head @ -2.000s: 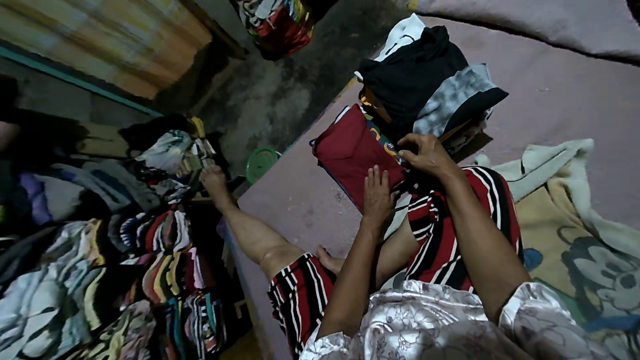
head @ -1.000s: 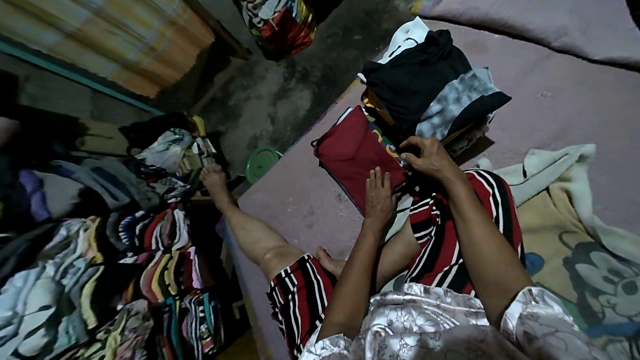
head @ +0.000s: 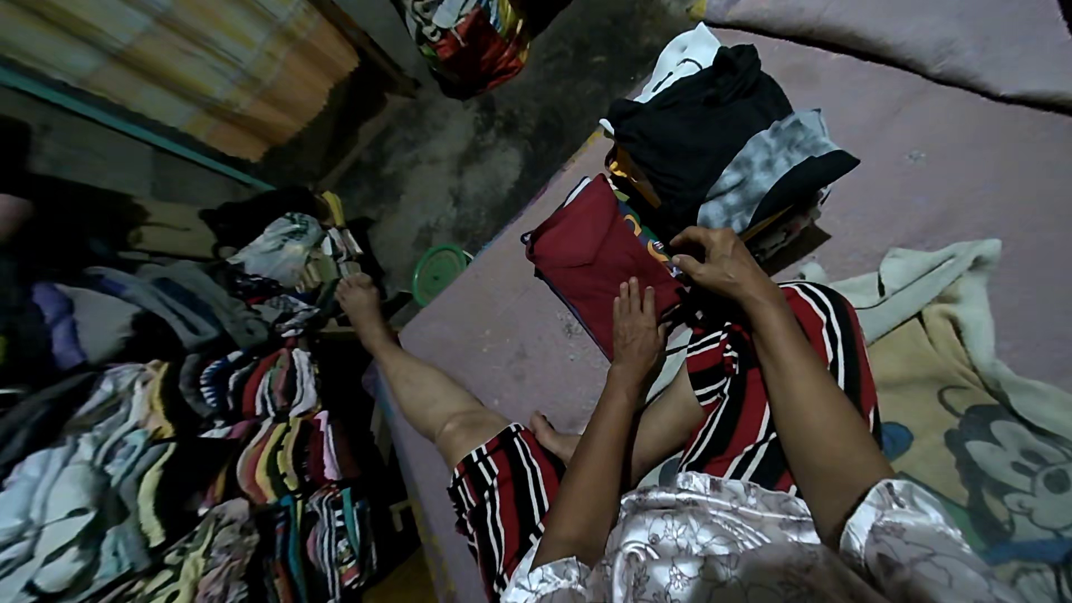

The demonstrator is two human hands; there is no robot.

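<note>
A folded dark red garment (head: pixel 586 243) lies on the mat-like pink surface before me, on top of other folded cloth whose edges show. My left hand (head: pixel 636 331) rests flat on its near corner, fingers together. At the garment's right edge is my right hand (head: pixel 718 261), thumb and forefinger curled near a multicoloured printed cloth (head: pixel 643 234); whether they pinch any fabric cannot be told. Just beyond, a stack of folded clothes has a black garment (head: pixel 703 126) and a grey and black one (head: pixel 766 172) on top.
Rows of folded clothes (head: pixel 276 452) fill the left side below the surface's edge. A green round lid or basin (head: pixel 439 275) sits on the floor. A red bag of things (head: pixel 477 50) stands at the top. A cartoon-printed blanket (head: pixel 938 394) lies at right.
</note>
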